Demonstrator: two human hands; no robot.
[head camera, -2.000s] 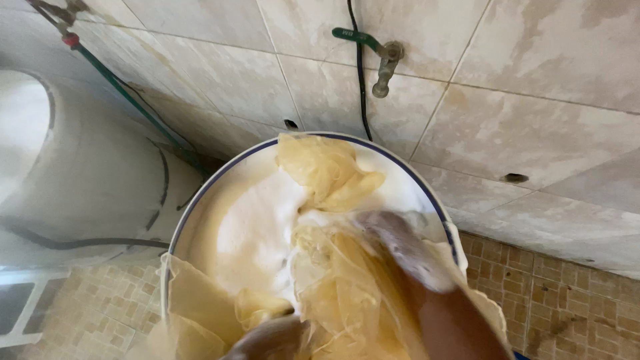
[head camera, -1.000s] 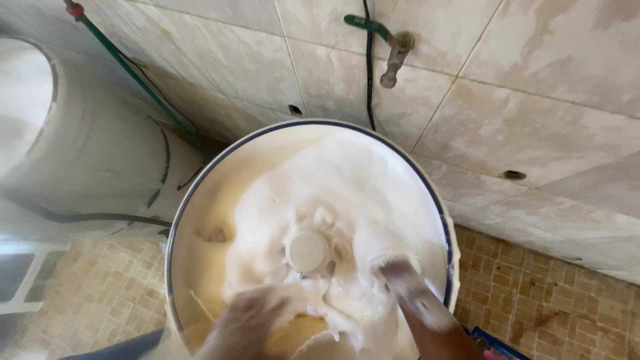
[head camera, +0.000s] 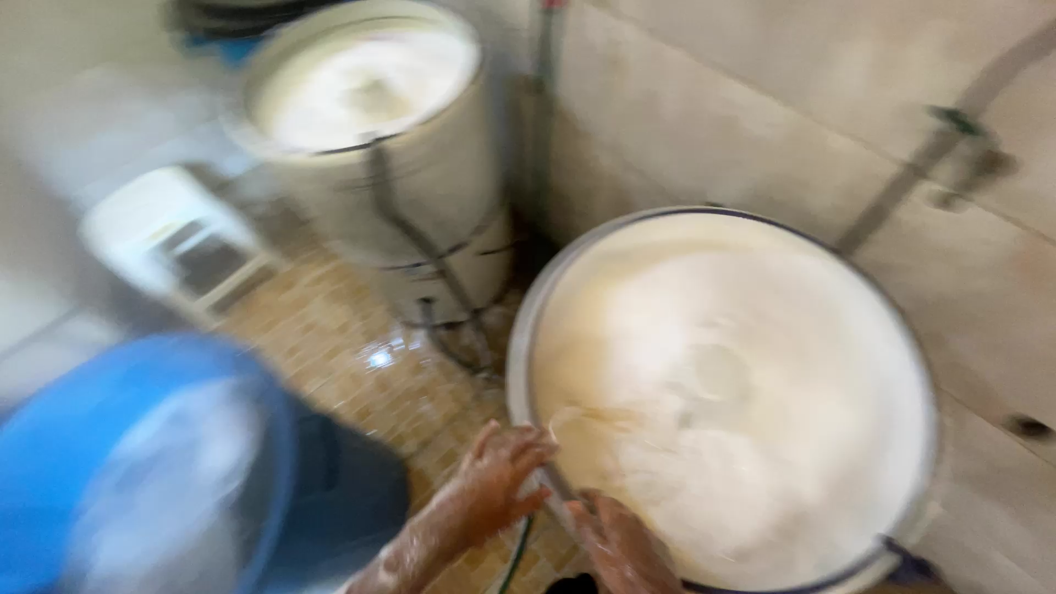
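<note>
A round white tub (head camera: 895, 330) with a dark blue rim holds white foam (head camera: 742, 470) around a pale central knob (head camera: 719, 371). A bit of yellowish cloth or film (head camera: 602, 419) shows at the foam's left side. My left hand (head camera: 507, 470) is at the tub's lower left rim, fingers spread, with nothing seen in it. Just right of it, my right hand (head camera: 623, 544) lies by the same rim, blurred; its fingers are partly bent and I cannot tell whether they grip. Both hands look wet.
A large blue plastic barrel or bin (head camera: 330, 495) stands at the lower left. Behind it are a white plastic stool (head camera: 165, 223) and a second foam-filled cylindrical tub (head camera: 437, 181) with a dark hose (head camera: 412, 231). A green-handled tap (head camera: 961, 161) juts from the tiled wall. The tiled floor (head camera: 330, 313) looks wet.
The yellow translucent material in my hands two seconds ago is no longer in them. Both hands have come out of the foam to the tub's rim. The view has swung left.
</note>
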